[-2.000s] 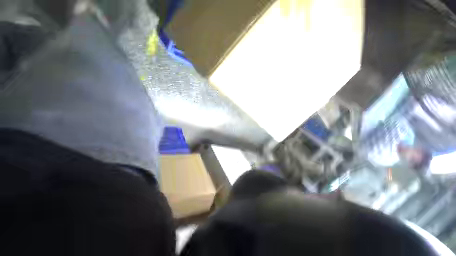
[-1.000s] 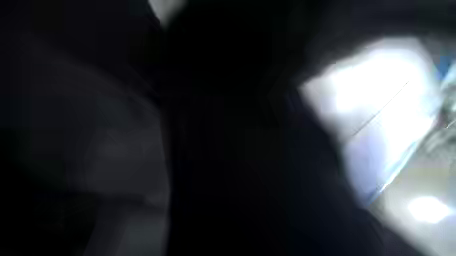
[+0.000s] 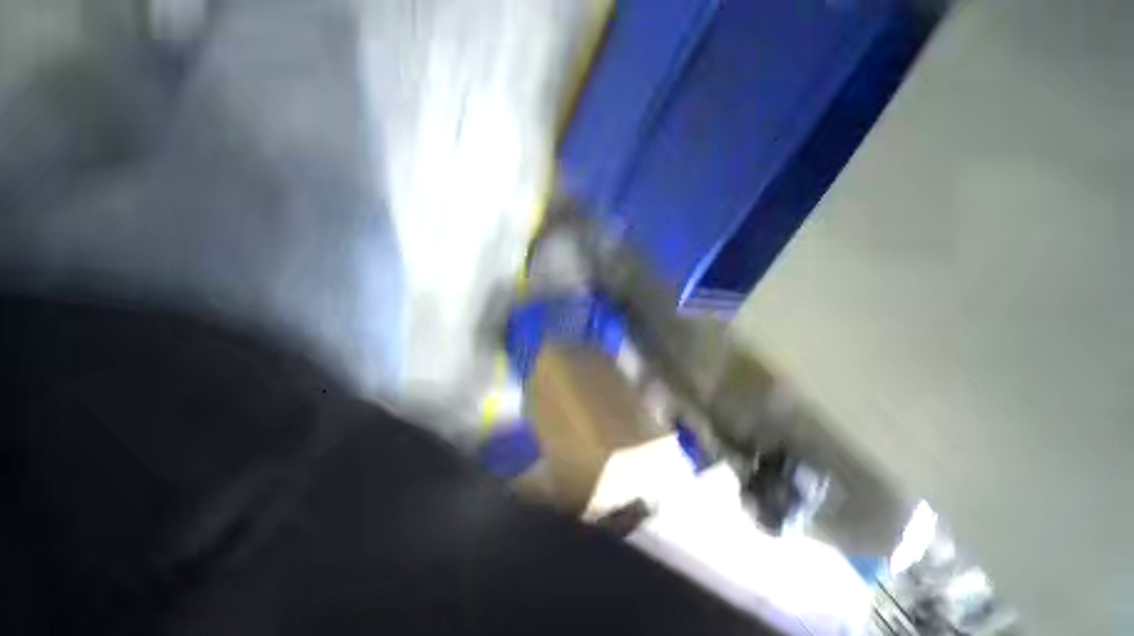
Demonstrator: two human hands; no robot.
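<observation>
Neither of my hands can be made out; the picture is strongly blurred and tilted. Nearest in front of me, a large dark shape, perhaps clothing or a strap [image 3: 224, 485], covers the lower left. A large blue solid-sided bin or crate [image 3: 734, 124] stands at the upper middle. A brown cardboard box [image 3: 575, 416] lies below it, with smaller blue crates [image 3: 566, 326] beside it. A bright white surface, perhaps a bench top [image 3: 734, 540], adjoins the box at the lower middle.
Grey floor with a bright glare [image 3: 460, 162] and a yellow line [image 3: 537, 224] runs left of the blue bin. A large pale surface [image 3: 970, 311] fills the right side. Blurred small items [image 3: 790, 491] lie near the white surface. A blurred grey area is at the upper left.
The view has swung. The dark shape that covered most of the picture now fills only the lower left, and the blue bin, cardboard box and floor line have come into view.
</observation>
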